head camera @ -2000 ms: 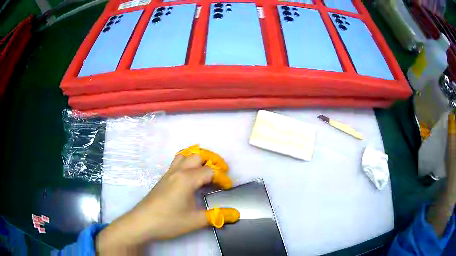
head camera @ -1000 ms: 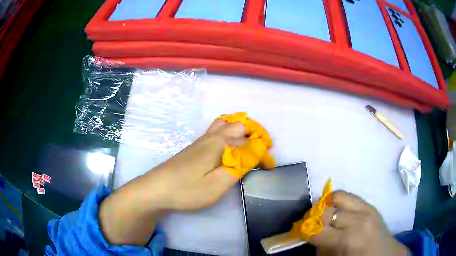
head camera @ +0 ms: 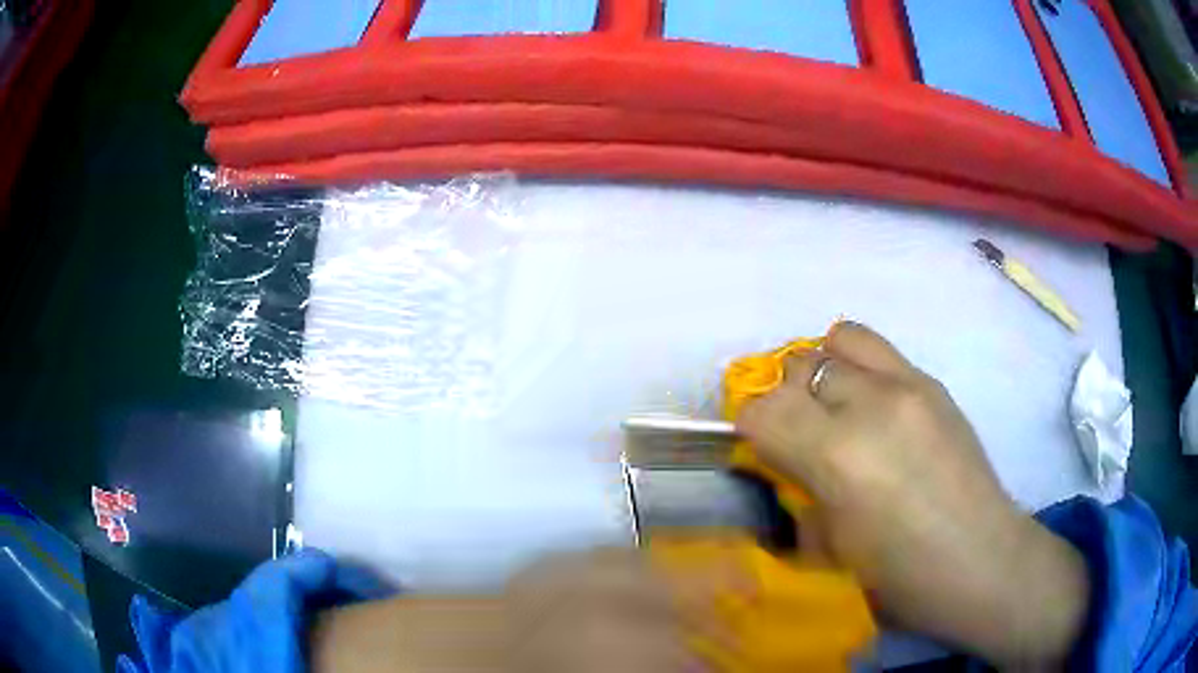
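A dark glossy phone panel [head camera: 696,500] lies on the white foam mat, mostly covered by my hands. My right hand [head camera: 893,460], with orange finger cots and a ring, grips a pale flat card [head camera: 677,442] whose edge lies across the panel's far end. My left hand [head camera: 618,618], blurred and with orange finger cots, is over the panel's near part. Whether it holds anything cannot be told.
Stacked red foam trays [head camera: 552,99] with blue-faced panels stand behind the mat. A crinkled clear bag [head camera: 355,296] lies left, above a dark sheet [head camera: 197,473] with red-and-white stickers [head camera: 114,514]. A wooden-handled tool [head camera: 1031,285] and crumpled white wipe [head camera: 1101,418] lie right.
My right hand came in from the right with the card, which had lain on the mat, and moved up to the panel's far end. My left hand moved down toward the near edge.
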